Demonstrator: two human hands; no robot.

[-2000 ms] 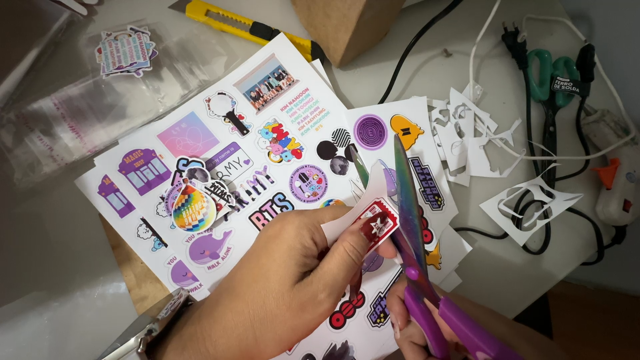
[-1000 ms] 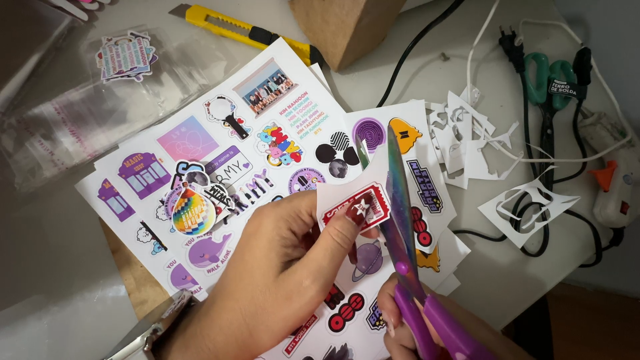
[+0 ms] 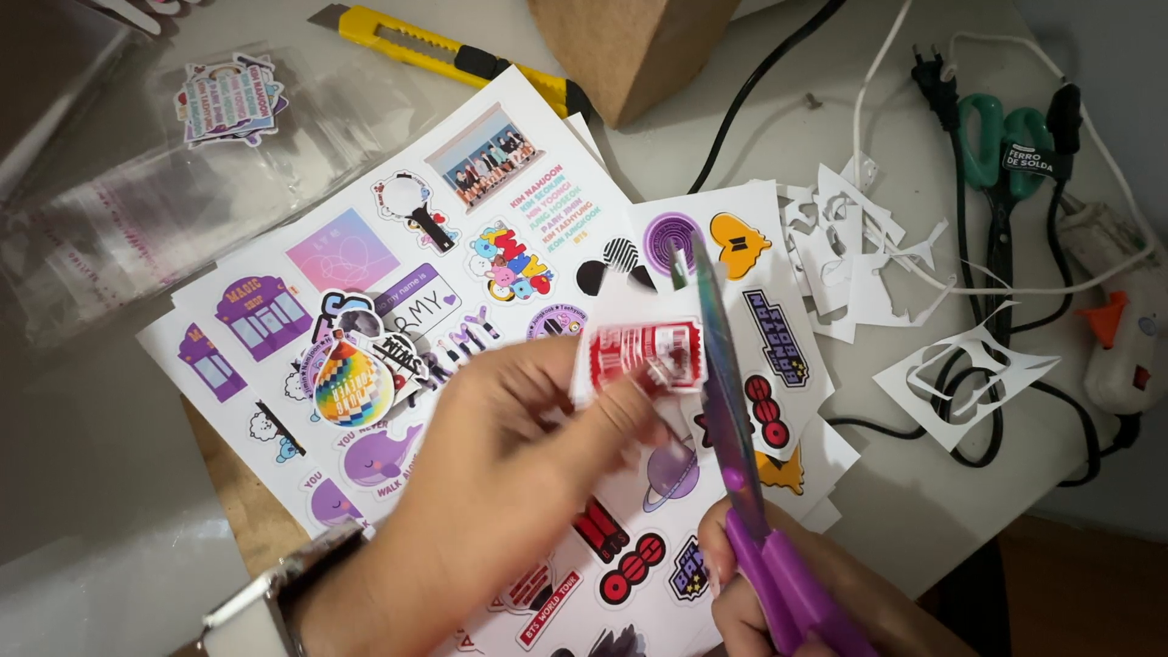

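Note:
My left hand (image 3: 511,456), with a watch at the wrist, pinches a red and white ticket-shaped sticker (image 3: 643,354) on a piece of white paper. My right hand (image 3: 757,575) holds purple-handled scissors (image 3: 730,401), their blades pointing up along the sticker's right edge. Beneath both hands lie printed sticker sheets (image 3: 456,210) with colourful designs. A small pile of cut stickers (image 3: 354,383), a balloon shape on top, rests on the sheets left of my left hand. My fingers hide part of the ticket sticker.
A yellow utility knife (image 3: 429,46) lies behind the sheets, near a brown cardboard box (image 3: 630,55). Plastic sleeves (image 3: 137,228) and more cut stickers (image 3: 230,100) are at left. Paper scraps (image 3: 844,255), green-handled scissors (image 3: 1001,155), cables and a glue gun (image 3: 1118,319) are at right.
The ticket sticker has turned in my left hand and now lies nearly level, its print upside down. The scissors have stayed beside its right edge.

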